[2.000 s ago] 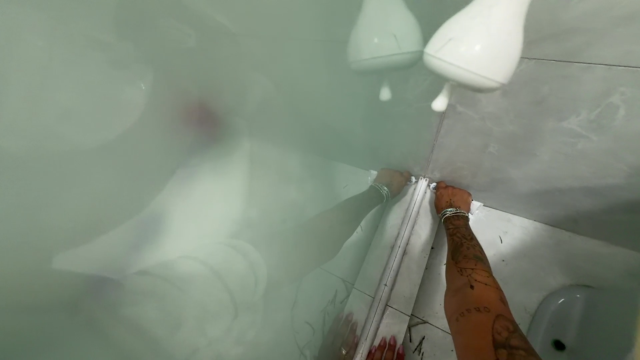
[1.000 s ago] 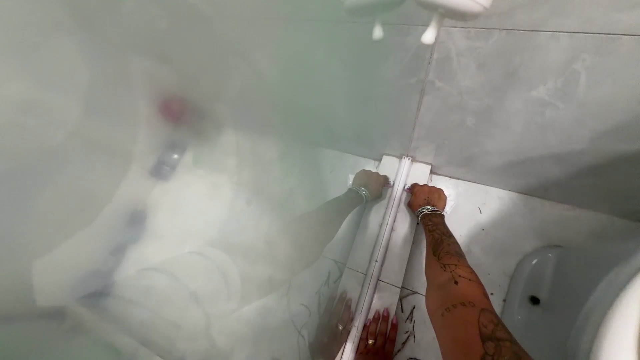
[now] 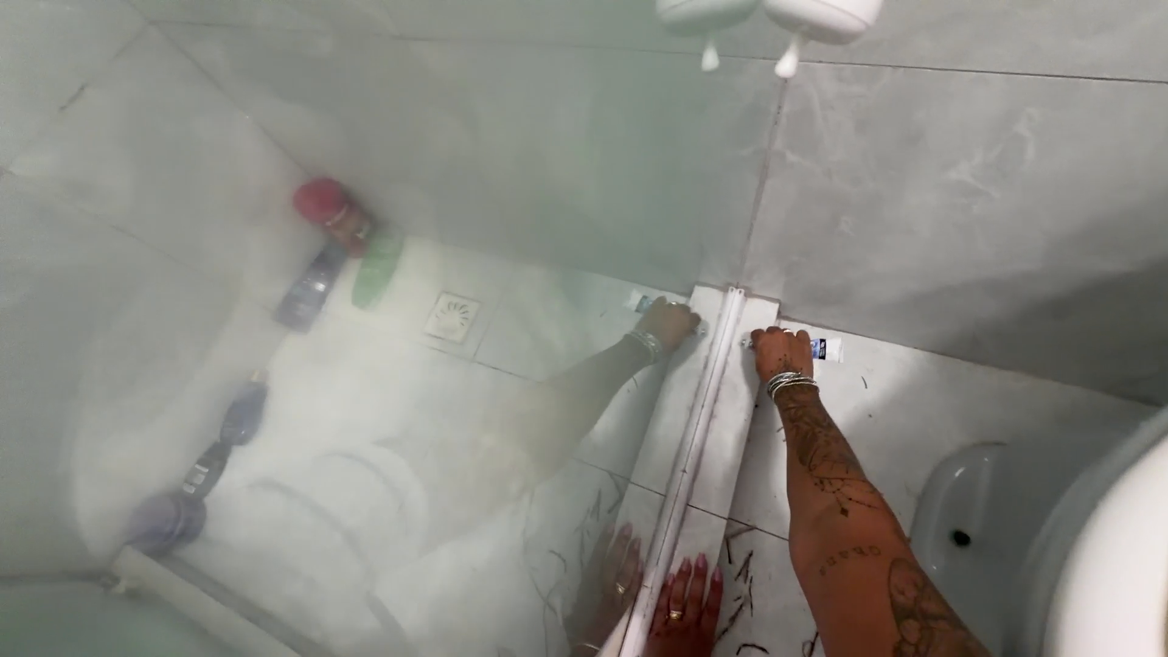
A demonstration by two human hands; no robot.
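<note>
My right hand [image 3: 783, 354], with silver bracelets at the wrist, is closed around a small white, blue and black squeeze tube [image 3: 826, 349]. The tube lies sideways, its narrow end pointing towards the bottom rail [image 3: 695, 456] of a glass shower screen, close to the wall. My left hand [image 3: 691, 593] rests flat with ringed fingers on the pale threshold [image 3: 753, 401], beside the rail at the bottom of the view. It holds nothing. Both hands are mirrored in the glass. Whether anything has come out of the tube cannot be told.
Thin dark strips [image 3: 744, 584] lie on the floor tiles. A white basin [image 3: 954, 511] with a dark drain hole stands at right, near a white rounded edge [image 3: 1113, 547]. Behind the glass are several bottles [image 3: 315, 283] and a floor drain [image 3: 453, 317]. A white shower head [image 3: 821, 16] hangs above.
Since two seconds ago my right hand has moved a little back from the wall along the rail. The tube now shows plainly beside it. My left hand stays on the threshold.
</note>
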